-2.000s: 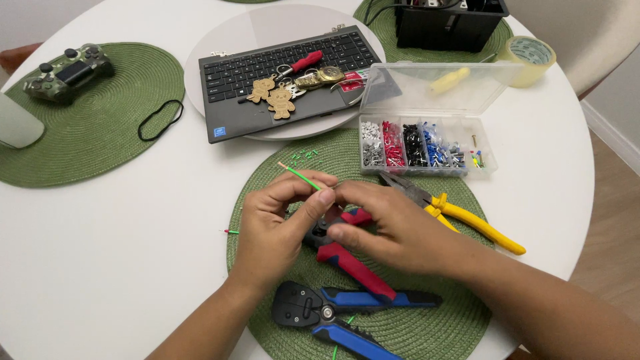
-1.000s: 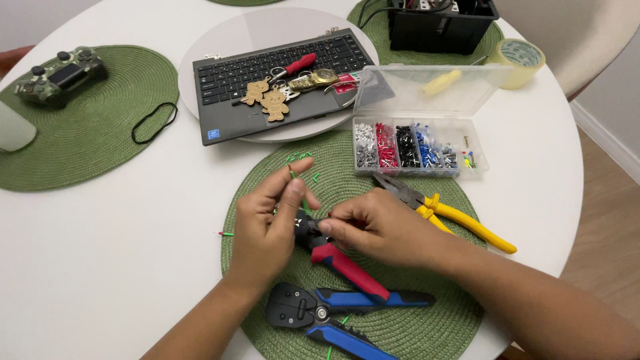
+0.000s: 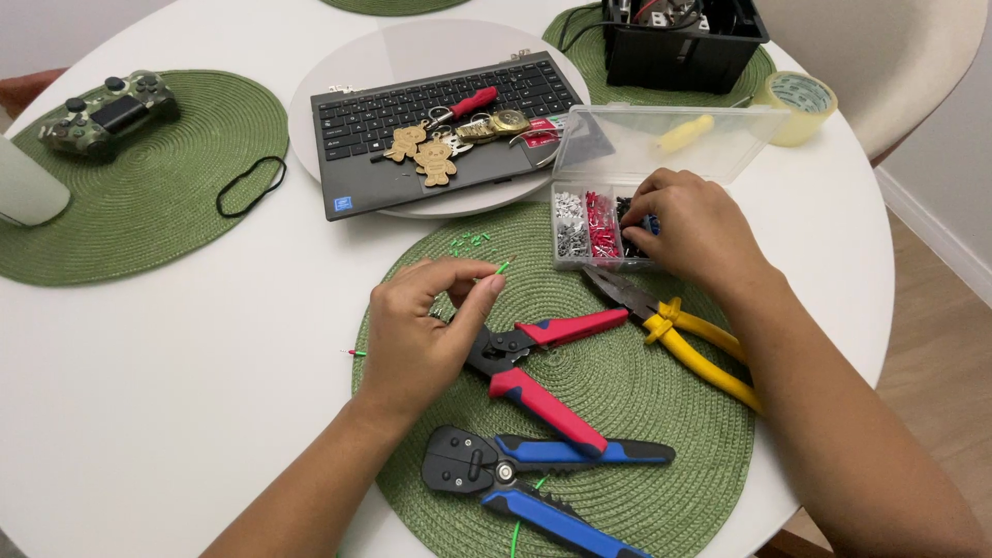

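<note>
My left hand (image 3: 434,325) pinches a green insulated wire (image 3: 502,268) between thumb and index finger, its bare copper end pointing up and right. My right hand (image 3: 686,225) is over a clear plastic compartment box (image 3: 570,263) of wire ferrules, fingertips down at the black ones (image 3: 629,248); whether they hold one is hidden. Red-handled crimping pliers (image 3: 542,403) lie beneath and beside my left hand, their head partly covered. Below them are a blue-handled wire stripper (image 3: 550,519) and another green wire (image 3: 516,535). Yellow-handled combination pliers (image 3: 690,349) lie by my right forearm.
Green insulation scraps (image 3: 469,242) lie on the round woven placemat (image 3: 643,480). Behind are a laptop keyboard base (image 3: 372,186) bearing keys and a watch, a black bin (image 3: 682,66) and a tape roll (image 3: 794,108). A game controller (image 3: 108,112) is at left. A red-tipped wire (image 3: 355,353) pokes out beside my left hand.
My right hand has moved from beside my left hand, up and right to the ferrule box. My left hand still holds the green wire, whose copper end now points up and right.
</note>
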